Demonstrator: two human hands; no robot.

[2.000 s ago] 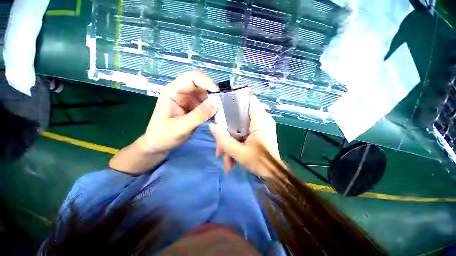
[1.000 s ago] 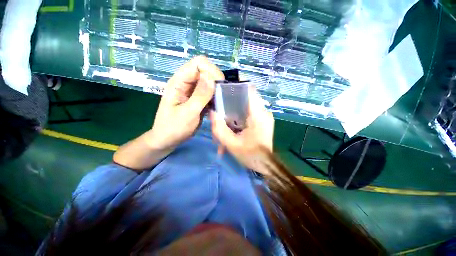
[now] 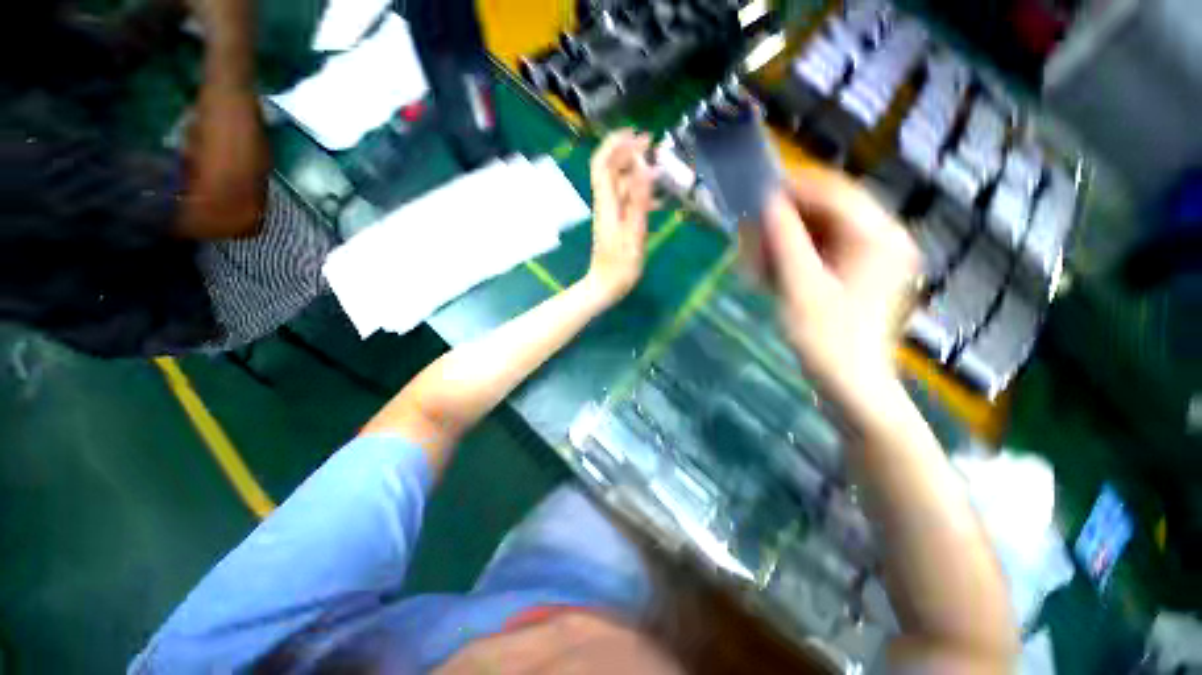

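Observation:
My right hand [image 3: 844,270] holds a grey device housing [image 3: 738,165] by its lower end, raised over the bench; both are blurred. My left hand [image 3: 622,211] is raised left of the housing, apart from it, with fingers partly spread and no object visible in it. Beyond the housing, an orange-yellow tray [image 3: 952,396] bears rows of grey-white units [image 3: 982,264]. The clear blister tray [image 3: 738,462] lies nearer to me, partly behind my right forearm.
A second tray with dark parts [image 3: 633,59] is at the top. White sheets [image 3: 455,244] lie on the bench at left. Another person's forearm [image 3: 224,152] is at upper left. A crumpled white cloth [image 3: 1015,508] and a blue printed card [image 3: 1103,534] are at lower right.
The view has swung towards the other trays and the neighbouring person. My hands have moved apart and away from my body. The housing is now in my right hand only.

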